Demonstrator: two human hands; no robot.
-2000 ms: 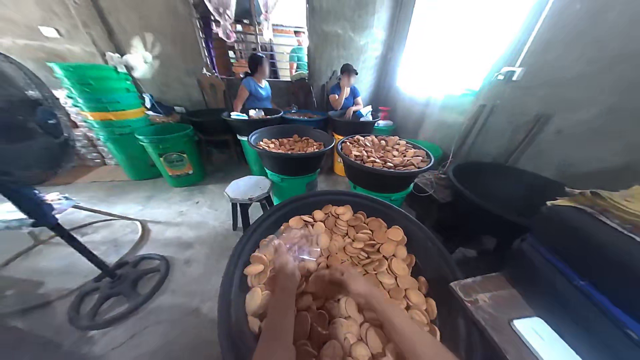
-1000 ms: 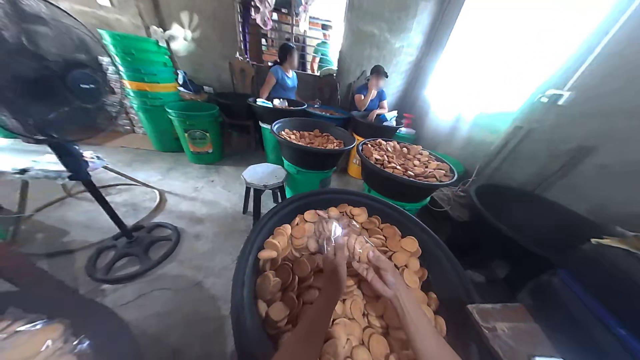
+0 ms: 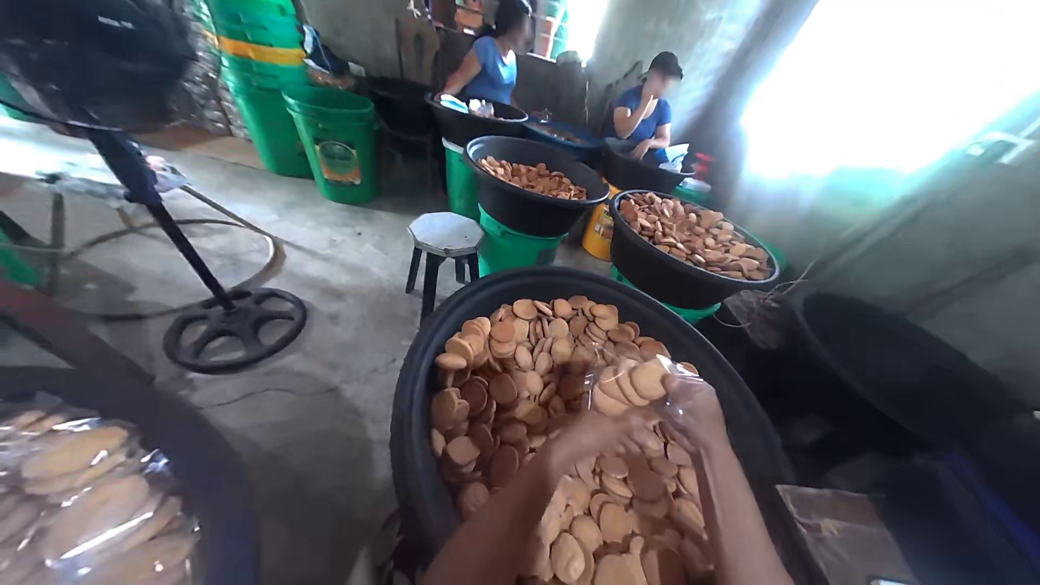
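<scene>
A large black tub (image 3: 414, 390) full of round flat brown cookies (image 3: 585, 532) stands in front of me. Above its right half, a clear plastic bag (image 3: 630, 382) with several cookies inside is gripped by my right hand (image 3: 695, 410) at the bag's right end. Close below the bag is my left hand (image 3: 605, 435), over the cookies; its fingers are blurred, and whether they hold anything cannot be told. At the lower left, filled clear bags (image 3: 97, 496) lie in another dark tub.
Two cookie tubs (image 3: 528, 199) (image 3: 691, 276) rest on green buckets ahead. A stool (image 3: 447, 234) and a pedestal fan (image 3: 231, 317) stand to the left, with green buckets (image 3: 333, 142) behind. Two people (image 3: 491, 73) (image 3: 646, 114) sit at the far tubs.
The clear bag, held over the middle of the cookies before, is now farther right and shows cookies inside. The view has turned left, bringing more of the filled bags at lower left into sight.
</scene>
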